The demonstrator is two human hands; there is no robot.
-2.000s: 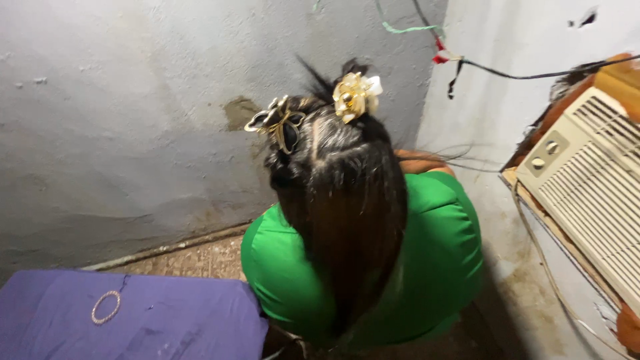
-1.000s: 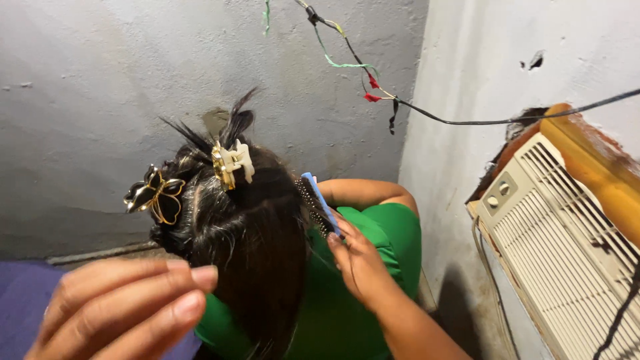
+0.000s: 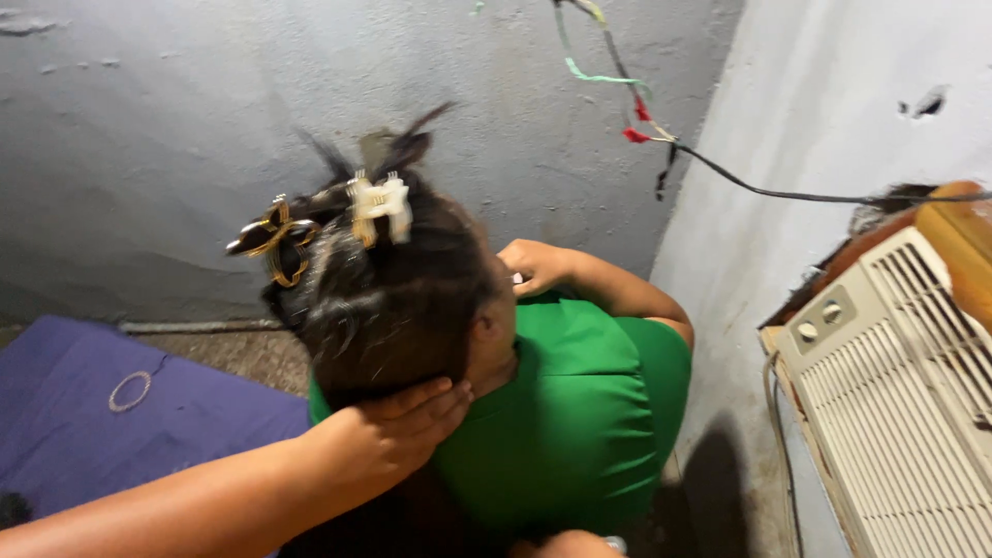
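My left hand (image 3: 407, 430) lies against the dark hair (image 3: 395, 333) at the back of a seated person's head, near the neck. Its fingers are together and point right; how firmly they hold the hair cannot be told. Only a small part of my right hand (image 3: 570, 545) shows at the bottom edge, with a small pale thing beside it. A black and gold butterfly hair clip (image 3: 277, 239) and a white and gold claw clip (image 3: 380, 208) hold hair on top of the head. The person wears a green top (image 3: 573, 418) and has one hand near the face.
A purple cloth surface (image 3: 209, 411) at the left bears a beaded ring (image 3: 130, 391). An air conditioner (image 3: 891, 372) juts from the right wall. A black cable (image 3: 744, 186) with red-wrapped joints hangs across the corner, above the person.
My left hand has moved from in front of the view onto the hair. My right hand, which held a blue brush at the hair, has dropped to the bottom edge. The person's head has turned right.
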